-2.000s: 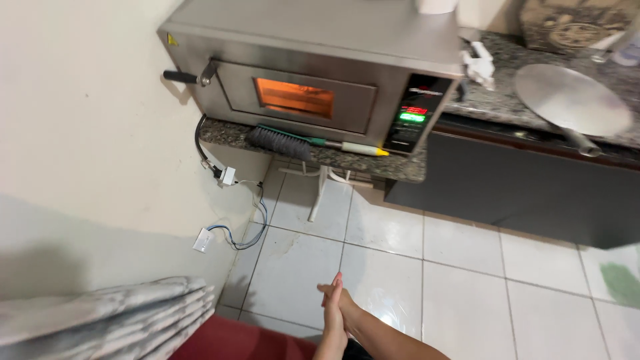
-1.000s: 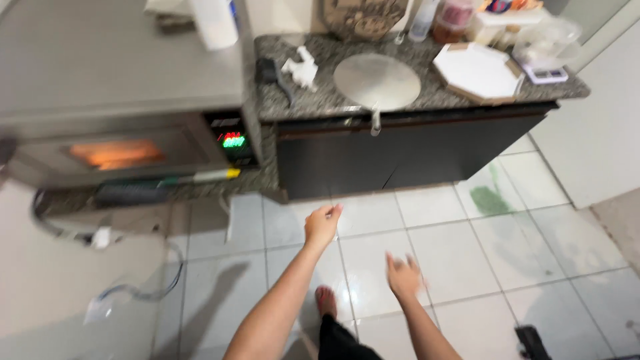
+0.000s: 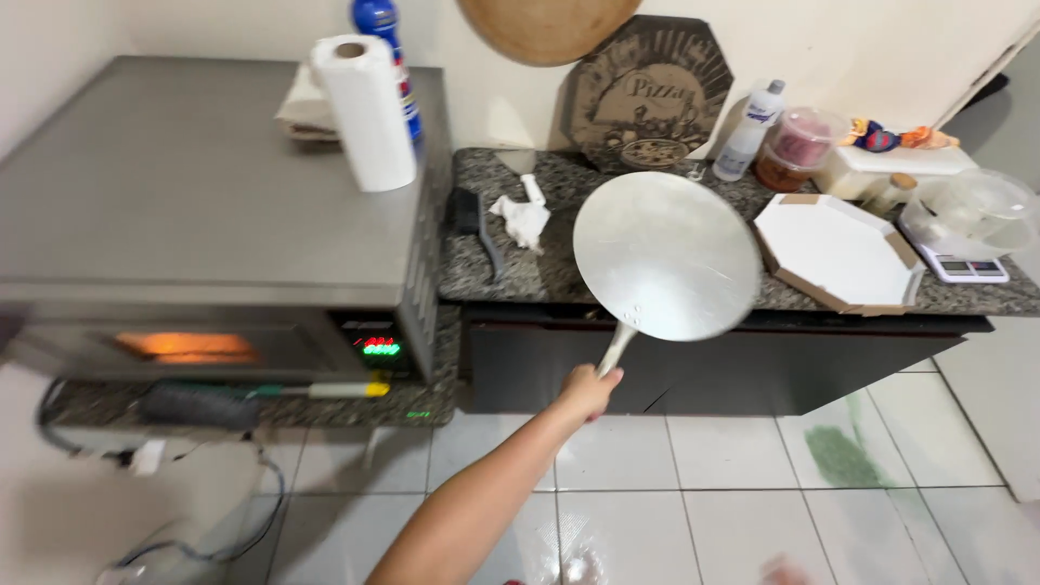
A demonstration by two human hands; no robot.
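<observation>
My left hand (image 3: 587,393) is closed around the handle of a round metal pizza peel (image 3: 668,256). The peel's disc is over the front part of the granite counter (image 3: 561,272); whether it touches the stone cannot be told. Low in the view, my right hand (image 3: 785,569) shows only as a blurred bit at the bottom edge, over the tiled floor. To the peel's right lies an open octagonal pizza box (image 3: 841,252), white inside. A crumpled white paper (image 3: 522,221) and a black brush (image 3: 467,213) lie to its left.
A steel oven (image 3: 203,195) with a glowing window stands at left, a paper towel roll (image 3: 366,114) on top. Along the wall are a printed pizza box (image 3: 654,93), a bottle (image 3: 747,134) and stacked tubs (image 3: 800,146). A kitchen scale (image 3: 967,266) bears a plastic container. Cables (image 3: 268,504) hang below the oven.
My left hand, empty a second ago, now holds the peel, which lay on the counter earlier. My right hand has dropped toward the bottom edge. The view has swung right since the first frame.
</observation>
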